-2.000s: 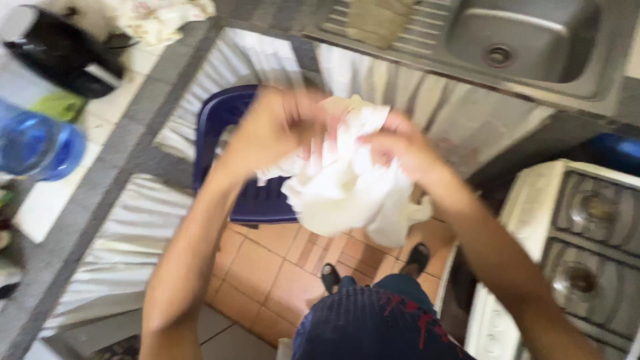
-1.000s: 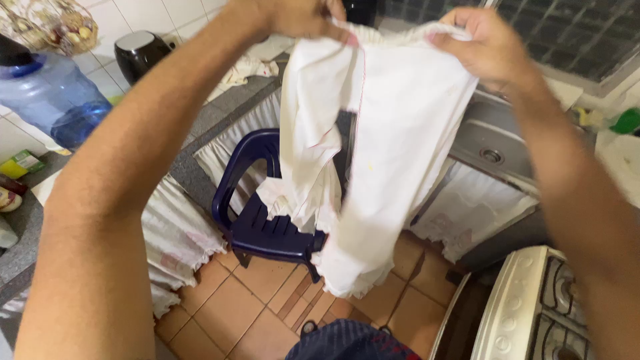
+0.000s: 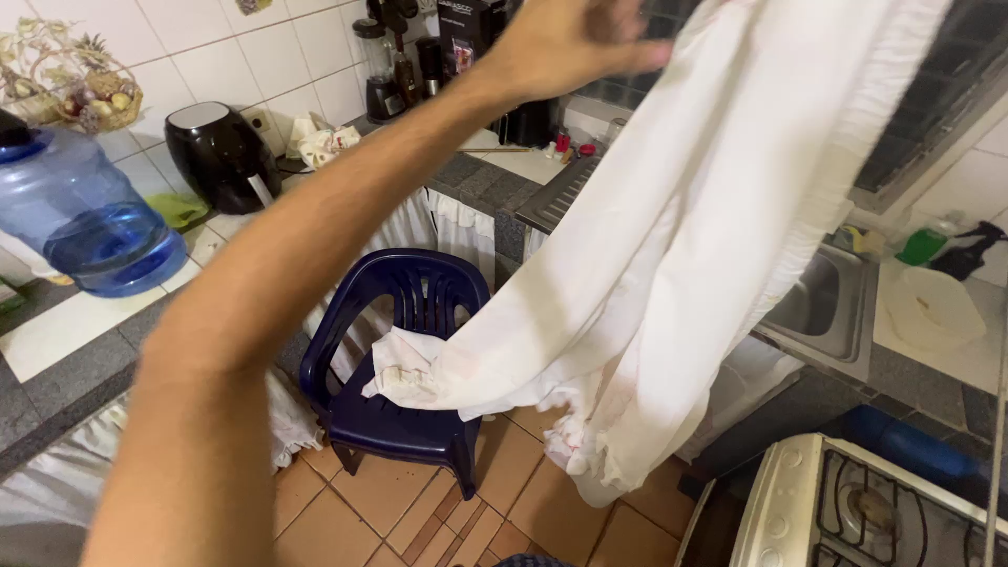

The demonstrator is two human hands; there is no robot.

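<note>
A long white cloth (image 3: pixel 630 260) with ruffled edges hangs from above the top edge of the view, slanting down and left. My left hand (image 3: pixel 587 47) is raised beside the cloth's upper left edge, fingers spread and blurred, with its thumb near the fabric; no grip on it shows. My right hand is outside the view, and the cloth's upper end is cut off with it. The cloth's lower left end lies over the seat of a dark blue plastic chair (image 3: pixel 394 429). Its other ruffled end hangs above the tiled floor.
A white gas stove (image 3: pixel 787 488) stands at the lower right, below a steel sink (image 3: pixel 815 303). On the left counter are a large blue water jug (image 3: pixel 110 213) and a black air fryer (image 3: pixel 216 157). A blender (image 3: pixel 382 79) stands in the back corner.
The white cloth, earlier bunched, then held spread between both hands, now hangs slanted. My left hand has let go of its edge. My right hand has left the view.
</note>
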